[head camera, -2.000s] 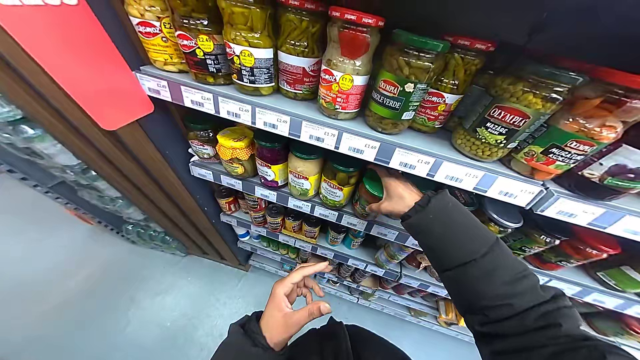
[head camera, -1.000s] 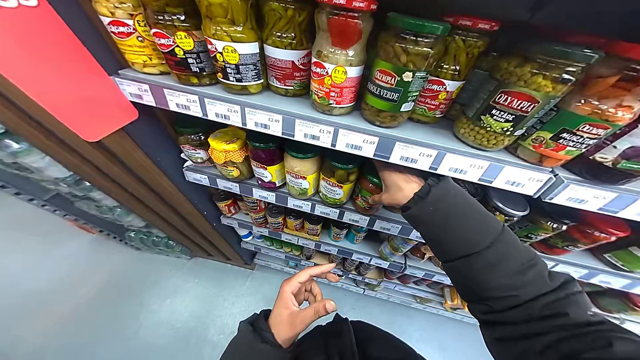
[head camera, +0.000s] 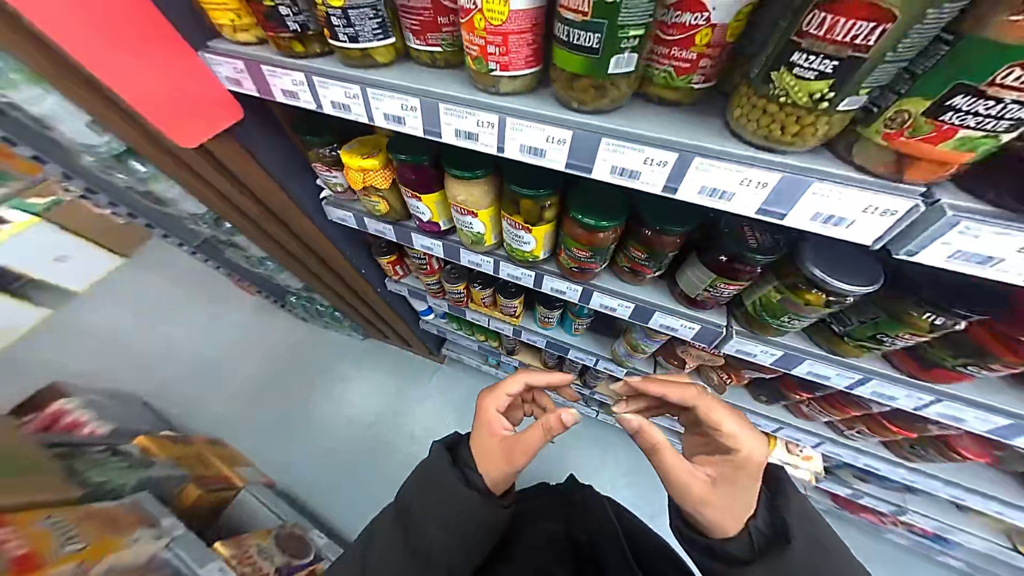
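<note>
My left hand (head camera: 520, 424) is raised low in the middle of the view, fingers curled and thumb apart from them, holding nothing. Just right of it, my right hand (head camera: 696, 440) is also empty, its fingertips bent toward the left hand with a small gap between the two. Beyond the hands, a green-lidded jar of red-brown food (head camera: 590, 232) stands upright on the second shelf. A similar jar (head camera: 650, 240) stands to its right, and a jar of gherkins (head camera: 530, 216) to its left. Neither hand touches a jar.
The upper shelf edge (head camera: 544, 144) bears price labels and juts out above the second row. Cans (head camera: 482, 290) stand on a lower shelf. A red panel (head camera: 152, 64) hangs at upper left. Boxed and packaged goods (head camera: 96, 528) are at lower left, beside the grey floor (head camera: 264, 384).
My right hand has let go of the green-lidded jar on the second shelf and come back beside my left hand. The view has shifted, showing packaged goods at lower left.
</note>
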